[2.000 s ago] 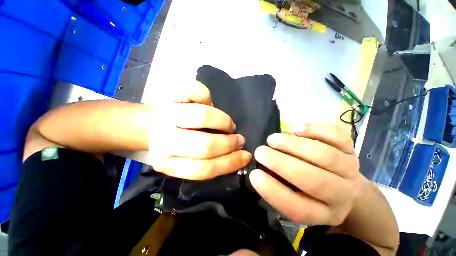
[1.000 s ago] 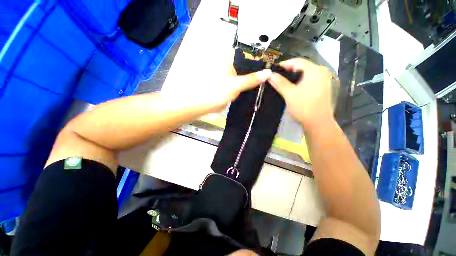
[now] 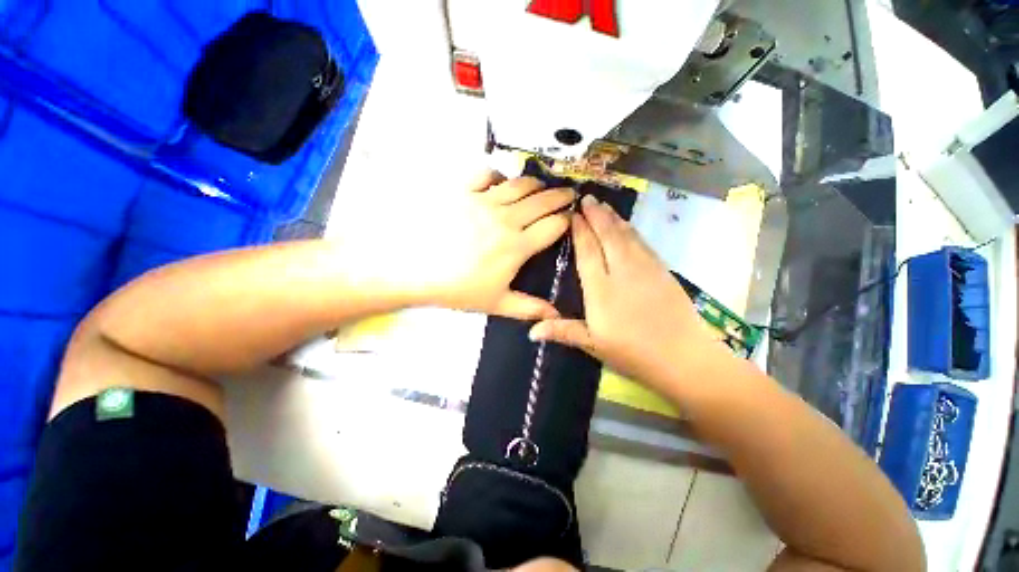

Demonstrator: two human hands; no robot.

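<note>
A long black fabric panel [image 3: 492, 391] runs from the machine's needle area [image 3: 598, 165] down toward the lap. A thin metal chain [image 3: 537, 374] lies along its middle, with a shiny ring [image 3: 521, 450] at its lower end. A rounded black pouch [image 3: 508, 503] with a silvery edge line lies below the ring. My left hand [image 3: 475, 246] lies on the panel's upper left part, and my right hand [image 3: 631, 279] on its upper right part. Their fingertips meet at the chain's upper end, just below the clamp, and hold the fabric. The thumbs nearly touch over the chain.
The white sewing machine head [image 3: 592, 67] stands over the panel's far end. Green-handled snips [image 3: 726, 321] lie right of my right hand, partly hidden. Two blue bins [image 3: 948, 313] sit at the right. A large blue crate [image 3: 67, 223] at the left holds a black pouch [image 3: 266, 89].
Two seconds ago both hands held black fabric near the lap. One second ago they pinched the panel's upper end at the clamp. Now they lie flatter on it, and the view has shifted.
</note>
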